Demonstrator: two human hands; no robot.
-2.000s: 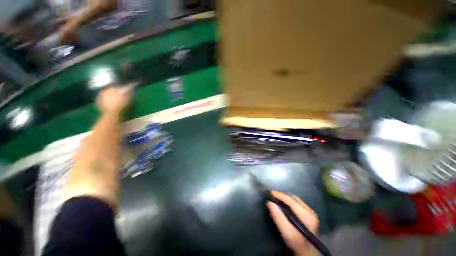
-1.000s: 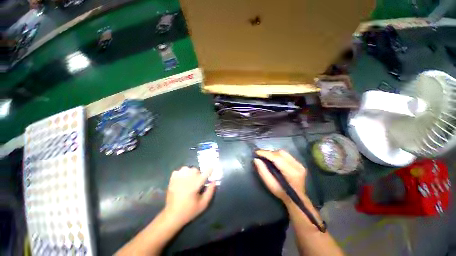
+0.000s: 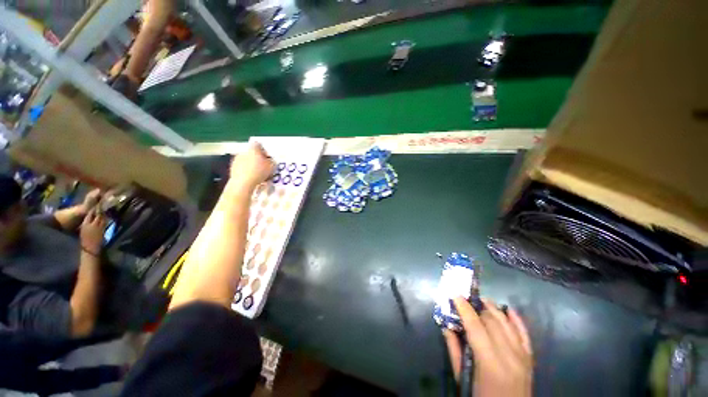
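Note:
A blue circuit board with a white area (image 3: 453, 288) lies on the dark green mat. My right hand (image 3: 495, 347) rests its fingertips on the board's lower end and holds the black soldering iron (image 3: 466, 368), partly hidden under the hand. My left hand (image 3: 251, 166) is at the far end of the white parts tray (image 3: 281, 256), beside several black rings (image 3: 290, 174); whether it grips a ring is hidden. A thin dark stick, perhaps tweezers (image 3: 398, 301), lies left of the board.
A heap of blue boards (image 3: 362, 180) lies right of the tray. Beyond the pale strip, a green conveyor (image 3: 357, 105) carries scattered boards. A black fan (image 3: 594, 236) and cardboard box (image 3: 633, 132) stand at right. Another person's arm (image 3: 89, 271) shows at left.
The view has swung left. My left hand has moved from the board to the tray. My right hand has moved onto the board, and its iron now points towards me.

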